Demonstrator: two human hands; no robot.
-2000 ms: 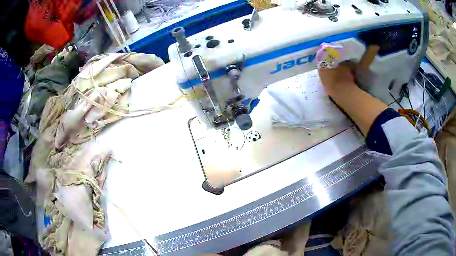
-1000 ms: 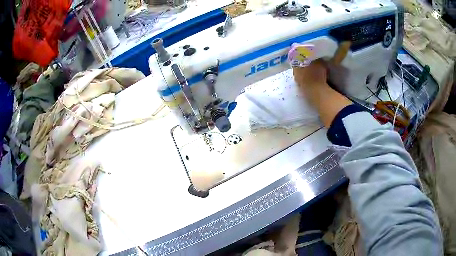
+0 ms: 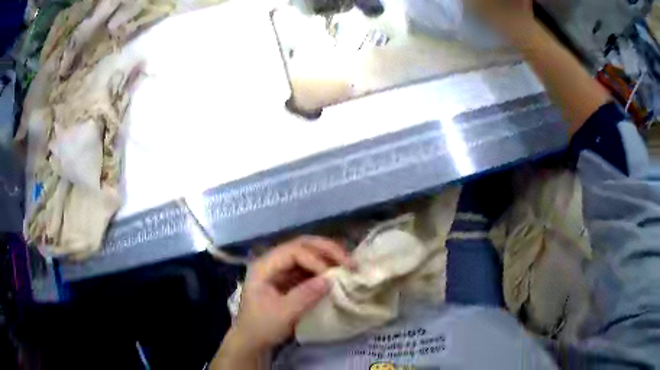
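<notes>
A cream garment piece (image 3: 362,300) lies over the wearer's lap below the table edge, creased and gathered. My left hand (image 3: 286,289) pinches its edge between thumb and fingers. A narrow cream strip (image 3: 195,220) hangs over the table's front edge towards this hand. My right hand (image 3: 503,14) is blurred and cut off by the top edge, under the machine's arm by a pale white stack (image 3: 438,14). Whether it holds anything cannot be seen. The needle plate and bed (image 3: 340,65) lie in the white table.
A cream garment pile (image 3: 76,144) covers the table's left side. The grey ruler edge (image 3: 289,188) runs along the front. More cream cloth (image 3: 546,267) hangs at the right of the lap. Orange-red handles (image 3: 615,81) show at the right table edge.
The view has tilted down, so most of the machine head is out of frame. My left hand and the garment on the lap have come into view. My right hand has left the machine's front panel.
</notes>
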